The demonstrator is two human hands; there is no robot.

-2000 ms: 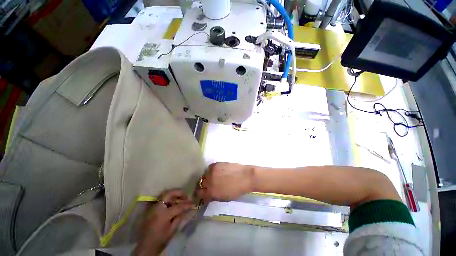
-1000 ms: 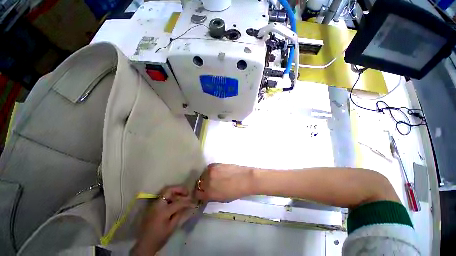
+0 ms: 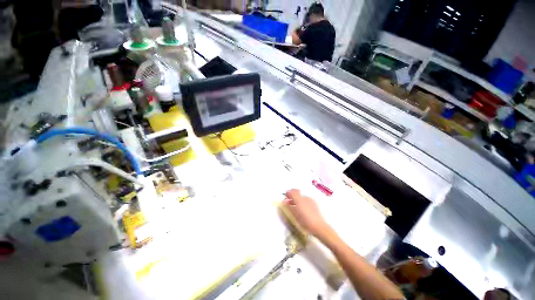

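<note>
My right hand [image 3: 300, 210] is stretched out over the bright white table [image 3: 211, 222], right of the sewing machine head [image 3: 58, 217]. Its fingertips point away from me, at or just above the table, left of and a little nearer than a red-handled tool [image 3: 322, 187]. Glare and blur hide whether the fingers hold anything. My left hand is out of the picture. The beige garment cannot be made out in this view.
A black-framed control screen [image 3: 222, 104] stands behind, with a thin black cable [image 3: 280, 139] beside it. A blue air hose [image 3: 88, 133] curves over the machine. Metal rails [image 3: 352, 105] run beyond the table. A person in black [image 3: 320, 38] is at the back.
The view has swung to the right and up. My right hand has left the garment and my left hand and is now out over the table. The garment and left hand have gone from view.
</note>
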